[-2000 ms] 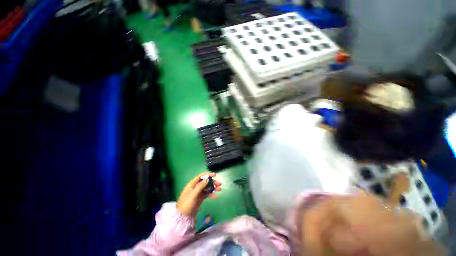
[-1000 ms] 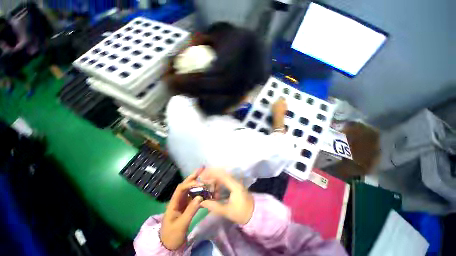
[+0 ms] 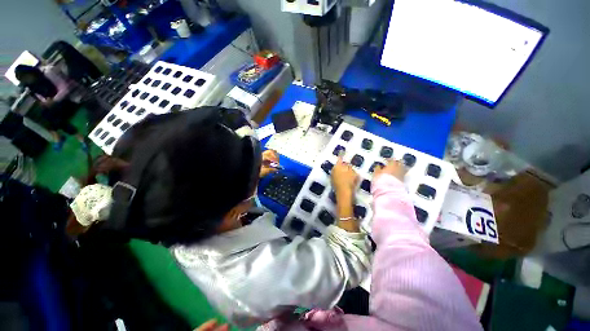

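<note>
A white tray (image 3: 446,187) with a grid of pockets lies tilted on the blue desk. Dark smartwatch units (image 3: 434,170) sit in its pockets. My right hand (image 3: 392,169), in a pink sleeve, reaches over the seated coworker's arm to the upper middle of the tray. Its fingertips are at a dark unit in a pocket; whether they grip it is unclear. My left hand (image 3: 212,326) shows only as a small part at the bottom edge, the rest cut off. The coworker's hand (image 3: 344,178) points at the tray, left of mine.
The coworker's dark-haired head (image 3: 187,168) and white coat are close in front of me. Behind are a monitor (image 3: 459,45), keyboard (image 3: 281,189) and stacked white tray (image 3: 152,97). A white printed box (image 3: 462,210) is under the tray's right side. Another person (image 3: 50,90) sits far left.
My hands have parted from around the small dark unit. My right hand has moved forward to the tray and my left down to the bottom edge. The view has moved closer to the desk.
</note>
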